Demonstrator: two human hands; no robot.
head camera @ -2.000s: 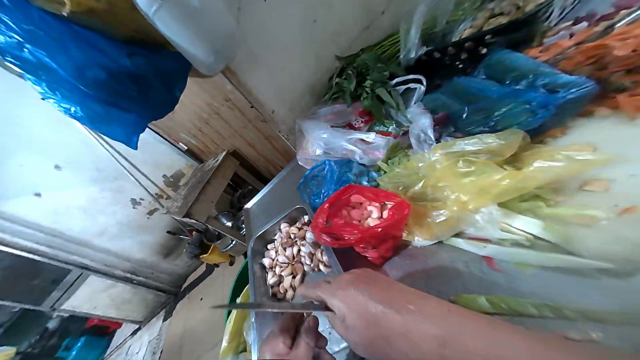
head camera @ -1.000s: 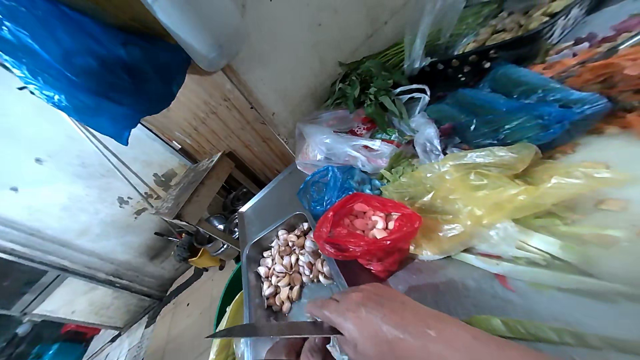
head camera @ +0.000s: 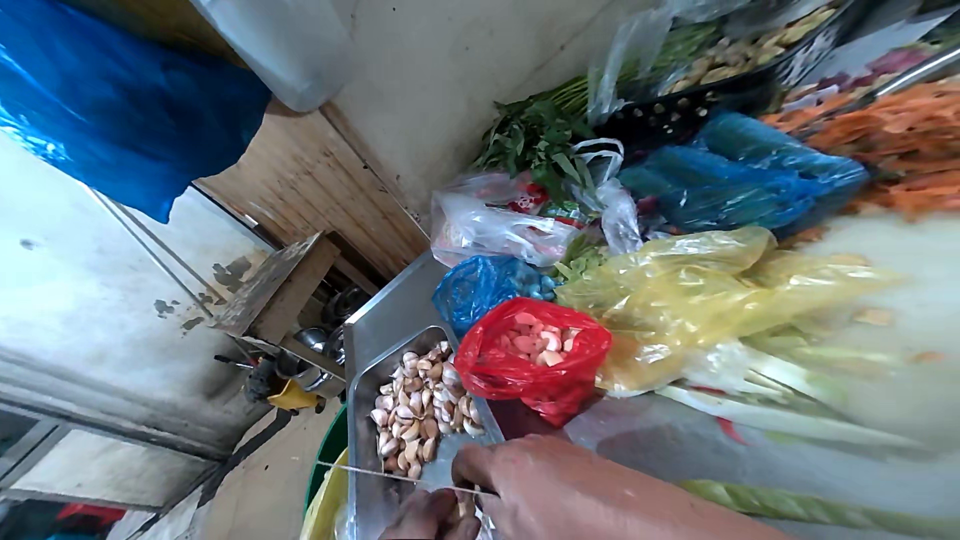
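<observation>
My right hand (head camera: 536, 480) comes in from the lower right, closed around the handle end of a knife (head camera: 405, 478), whose thin blade points left across a metal tray (head camera: 361, 450). At the bottom edge my left hand (head camera: 431, 516) pinches what looks like a garlic clove (head camera: 459, 510), touching or very near the blade; the fingers partly hide it. Unpeeled garlic cloves (head camera: 420, 405) lie heaped in the tray just beyond the hands. Beside the tray stands an open red plastic bag (head camera: 480, 367) with pale peeled cloves (head camera: 541, 341) inside.
Right of the red bag lie a yellow plastic bag (head camera: 675, 300), pale green stalks (head camera: 795, 420) and shredded orange vegetable (head camera: 907, 142). Behind are blue bags (head camera: 742, 180), a white bag (head camera: 502, 225) and leafy greens (head camera: 540, 135). A green tub (head camera: 328, 450) sits left below the tray.
The knife blade, seen broadside one second ago, now shows edge-on as a thin line. The left-hand fingers show more above the bottom edge than one second ago.
</observation>
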